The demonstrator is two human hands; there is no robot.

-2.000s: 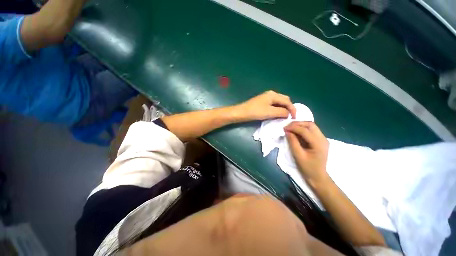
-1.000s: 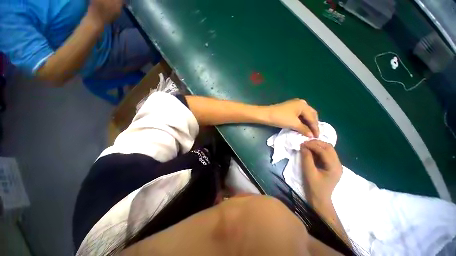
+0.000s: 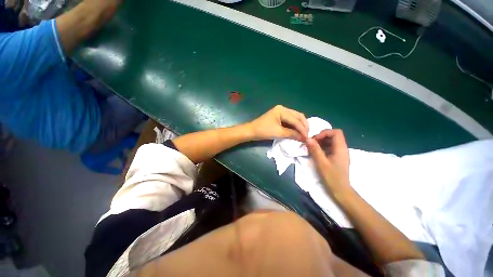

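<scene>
A white cloth (image 3: 400,178) lies along the near table edge, from the middle to the right side. Its left end is crumpled, with a rounded fold and loose ragged corners. My left hand (image 3: 278,123) is at this end, with thumb and finger pinched on the cloth. My right hand (image 3: 332,154) is just right of it, its fingertips pinched at the same spot and nearly touching the left ones. Anything small between the fingertips is hidden.
The glossy green table (image 3: 178,59) has a pale strip (image 3: 324,44) along it. A red piece (image 3: 235,97) lies left of my hands. Beyond the strip are a circuit board (image 3: 301,19), clear box (image 3: 332,4), ribbed cylinder (image 3: 419,11) and white connector (image 3: 380,36). A person in blue (image 3: 38,81) sits left.
The view has swung, bringing the circuit board and ribbed cylinder into sight. Both hands stay on the same end of the cloth; the right fingers and thumb now look more spread above their pinch.
</scene>
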